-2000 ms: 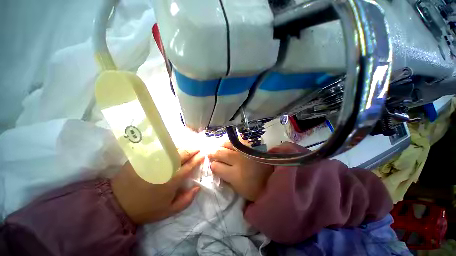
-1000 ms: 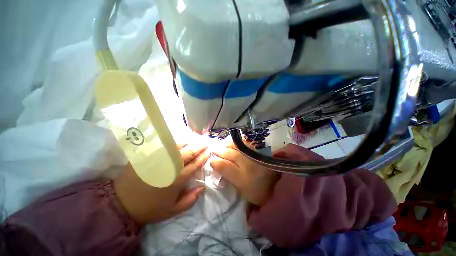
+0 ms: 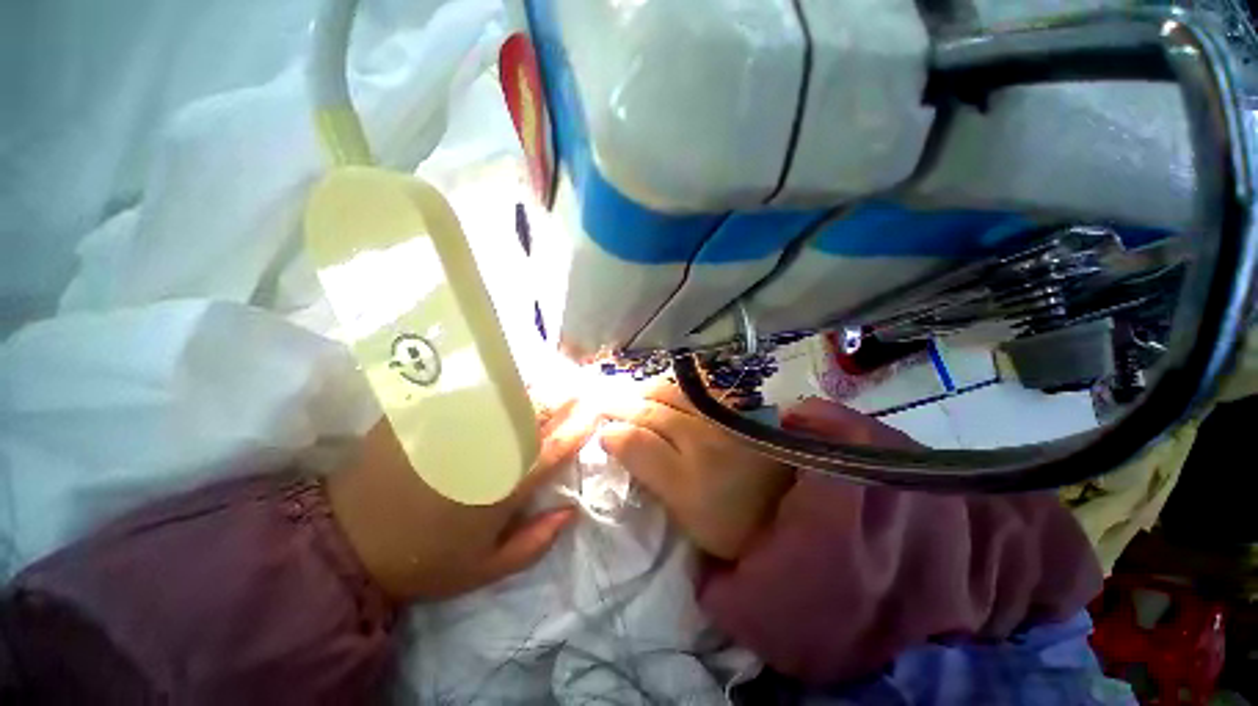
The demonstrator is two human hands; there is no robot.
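Observation:
White fabric (image 3: 593, 593) lies bunched below and between my hands, with fine dark threads over it. My left hand (image 3: 442, 531) rests on it, partly behind the lamp, fingers pointing to the needle area. My right hand (image 3: 711, 469) is on the fabric beside it, fingers bent under the machine head. The needle area (image 3: 621, 370) shows small metal parts at the fingertips, mostly lost in glare. The sewing machine head (image 3: 690, 179) is glossy white with a blue stripe. Whether the fingers pinch the fabric is hidden by glare.
The pale-yellow lamp (image 3: 421, 338) hangs over my left hand. A large chrome loop (image 3: 1221, 262) curves in front of the head. White cloth (image 3: 166, 400) is heaped at left. A blue-and-white stick (image 3: 942, 366), yellowish cloth (image 3: 1138, 483) and a red plastic stool (image 3: 1162, 637) are at right.
The view has shifted, so the machine head, loop and lamp appear further right. Both hands stay close to the needle area, with little change in their pose on the fabric.

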